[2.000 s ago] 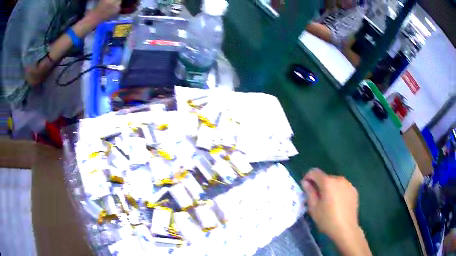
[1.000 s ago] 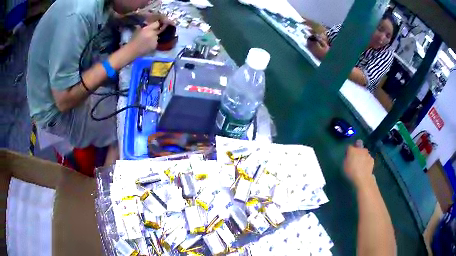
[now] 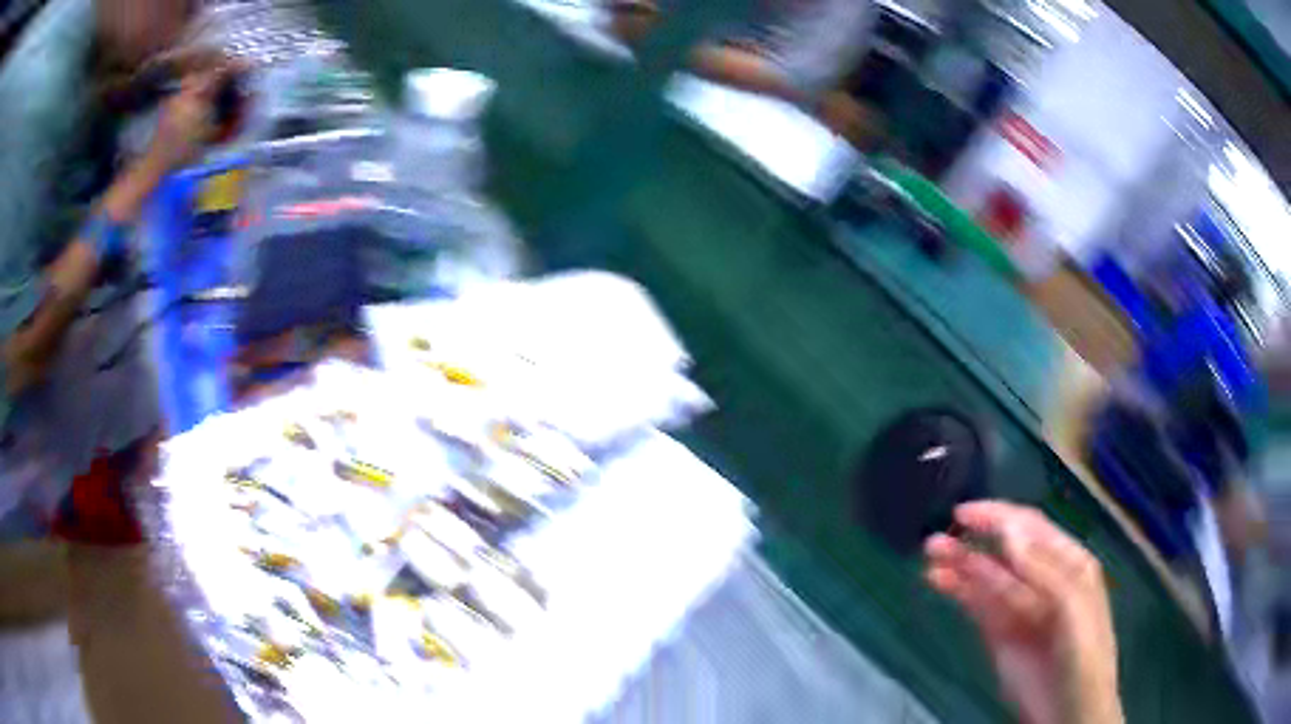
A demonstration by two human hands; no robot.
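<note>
My right hand (image 3: pixel 1031 601) reaches in from the lower right over the green conveyor belt (image 3: pixel 765 318). Its bent fingers are on the lower right edge of a round black ear cup (image 3: pixel 920 474) and appear to pinch it; blur hides the exact grip. Whether the cup rests on the belt or is raised cannot be told. My left hand is not in view. Silver-white batteries with yellow ends (image 3: pixel 365 471) lie heaped on white sheets (image 3: pixel 545 347) at the left.
A blue tray (image 3: pixel 191 318), a grey boxy device (image 3: pixel 305 276) and a clear bottle (image 3: pixel 453 170) stand behind the batteries. A person's forearm (image 3: pixel 64 290) is at the far left. Cardboard (image 3: pixel 128 622) is at the lower left. Blurred dark items (image 3: pixel 1133 460) are at the right.
The view has swung and blurred. The black item has come down the belt towards me and looks larger. My right hand has moved from below it to its edge, and the fingers now meet it.
</note>
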